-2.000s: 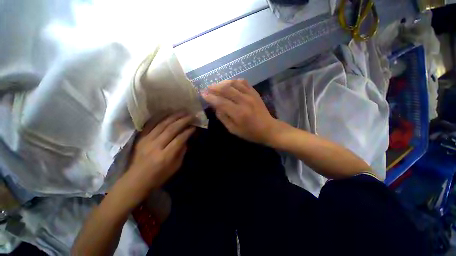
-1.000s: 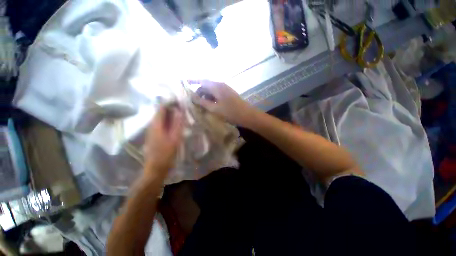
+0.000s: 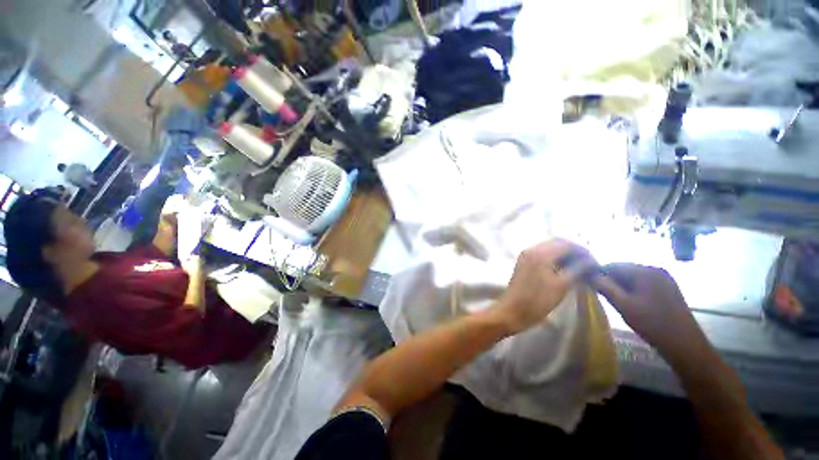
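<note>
The pale garment (image 3: pixel 489 225) lies bunched on the sewing table, left of the machine head (image 3: pixel 732 175), and drapes over the front edge. Its upper part is washed out by lamp glare. My left hand (image 3: pixel 546 283) holds the garment's edge between bent fingers. My right hand (image 3: pixel 642 296) is close beside it, fingertips pinching the same edge. A cream strip of the cloth (image 3: pixel 599 350) hangs below both hands. The presser foot area (image 3: pixel 684 243) is right of and above my hands, blurred by glare. The fingertips are partly hidden in the cloth.
A phone (image 3: pixel 796 283) lies under the machine arm. A small white and blue fan (image 3: pixel 312 193) stands at left, with thread cones (image 3: pixel 262 90) behind it. A person in a dark red shirt (image 3: pixel 148 305) sits at far left. More pale cloth (image 3: pixel 310 377) hangs left of my lap.
The view has swung left, bringing in the fan, thread cones and the other person; the scissors have left the picture. Both hands are still together at the garment's edge.
</note>
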